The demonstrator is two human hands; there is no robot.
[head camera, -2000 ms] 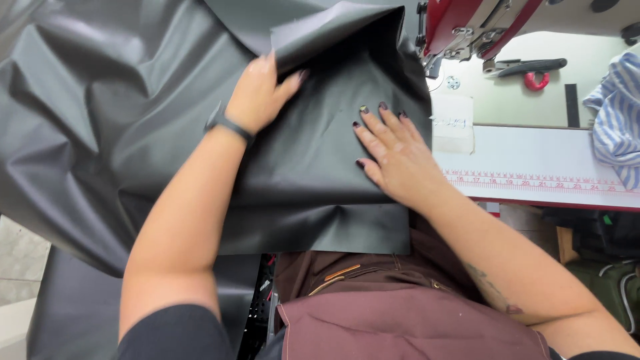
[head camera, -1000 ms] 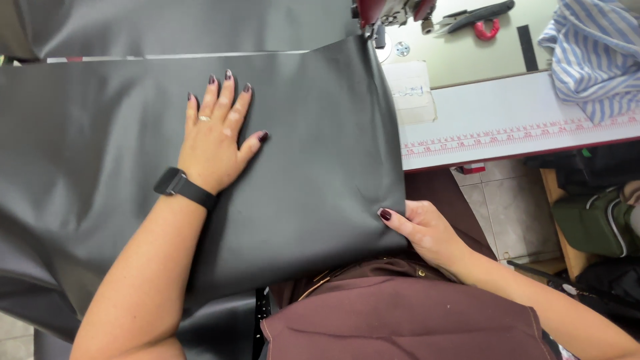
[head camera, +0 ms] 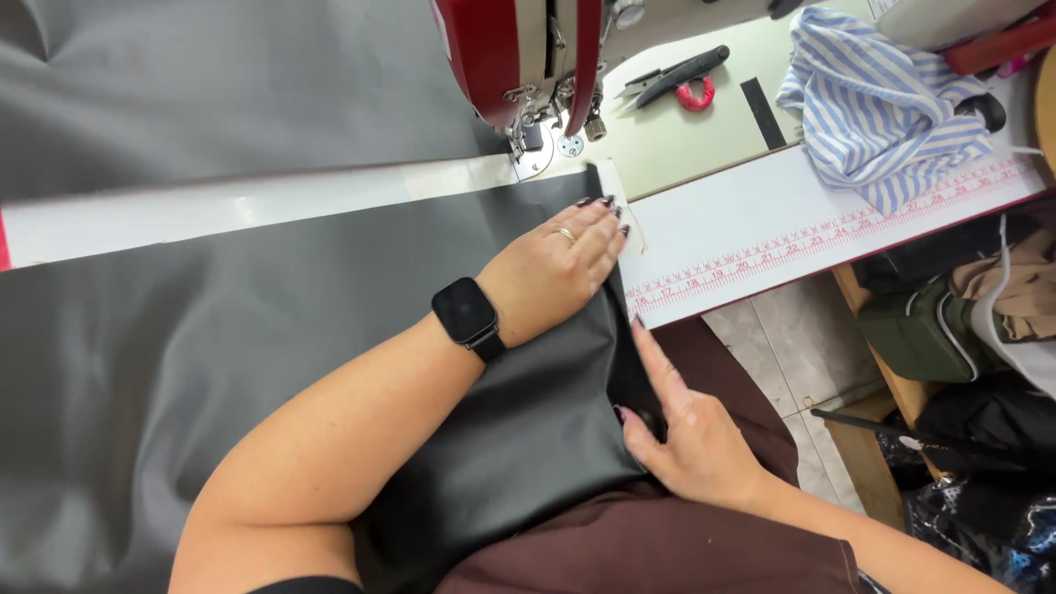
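Observation:
Black faux-leather sheeting (head camera: 330,297) covers the left and middle of the sewing table and hangs over its front edge onto my lap. My left hand (head camera: 557,268) lies flat on the sheeting near its right edge, fingers together and pointing up and right. Below it, my right hand (head camera: 693,433) is at that same edge, index finger extended toward the table corner and thumb against the material. Whether its thumb and curled fingers pinch the edge is unclear. The red sewing machine's head (head camera: 528,66) stands just beyond the sheeting, its needle area above the metal plate (head camera: 536,153).
Thread snips (head camera: 676,78) with a red ring lie right of the machine head. A blue-and-white striped cloth (head camera: 891,107) rests on the table's right. A printed red ruler (head camera: 767,260) runs along the front edge. Bags, one dark green (head camera: 916,330), sit below at right.
My left hand has moved right across the sheeting to its edge. My right hand has let its index finger extend along that edge. A white strip of table now shows between sheeting sections.

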